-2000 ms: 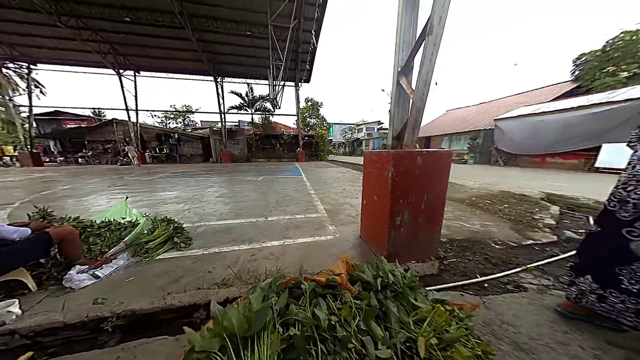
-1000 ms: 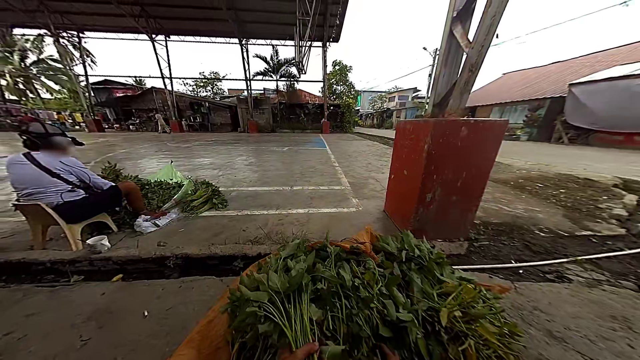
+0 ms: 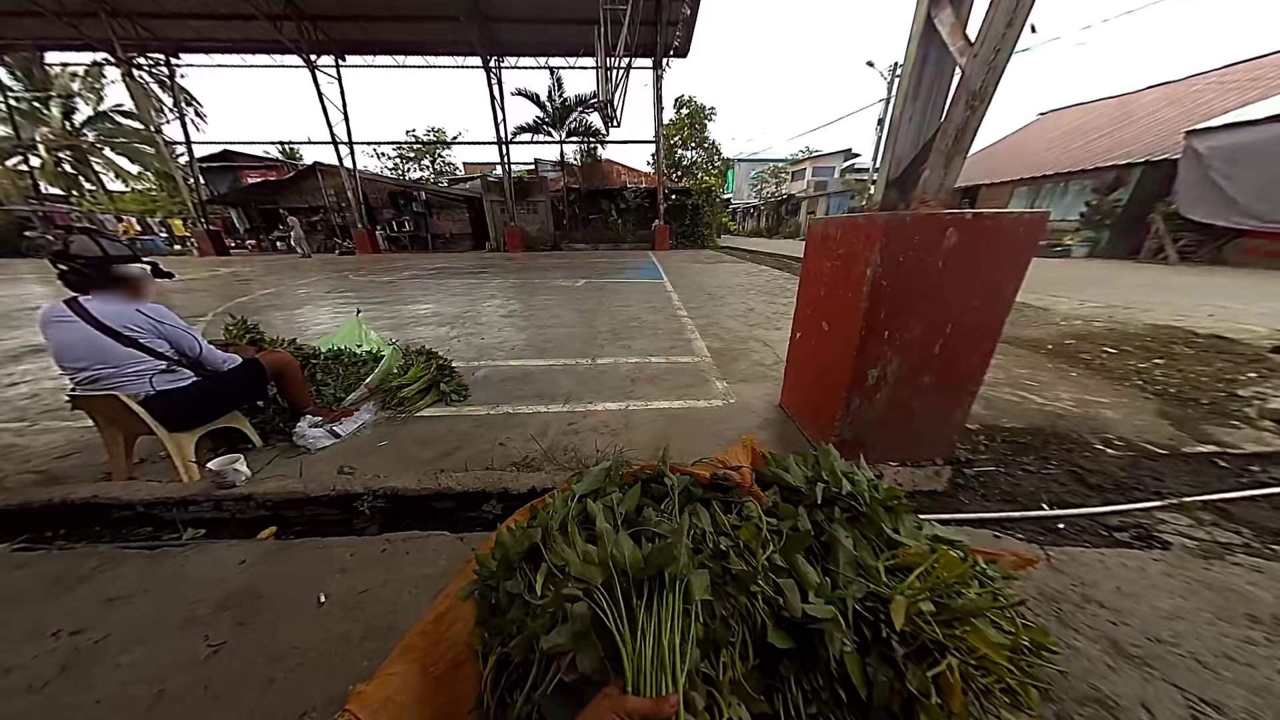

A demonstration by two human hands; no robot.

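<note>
At the bottom edge of the head view, my left hand [image 3: 630, 704] is closed around the lower stems of a bunch of leafy greens [image 3: 650, 635]. Only part of this hand shows. The bunch's long pale stems fan upward into dark leaves, against a large heap of the same greens [image 3: 850, 600]. Under and around the heap lies an orange cloth or sack [image 3: 425, 665], whose folds also show behind the leaves. My right hand is out of view.
Beyond the heap runs a drainage gap [image 3: 300, 515] beside the concrete court. A red concrete post base [image 3: 900, 335] stands ahead right, near a white pipe [image 3: 1100, 508]. At left, a person [image 3: 140, 335] sits on a plastic chair [image 3: 125, 425] beside greens [image 3: 425, 380] and a white cup [image 3: 230, 470].
The view has swung left and down since two seconds ago. Two hands showed at the heap's near edge one second ago; now only my left hand shows, gripping a bunch's stems.
</note>
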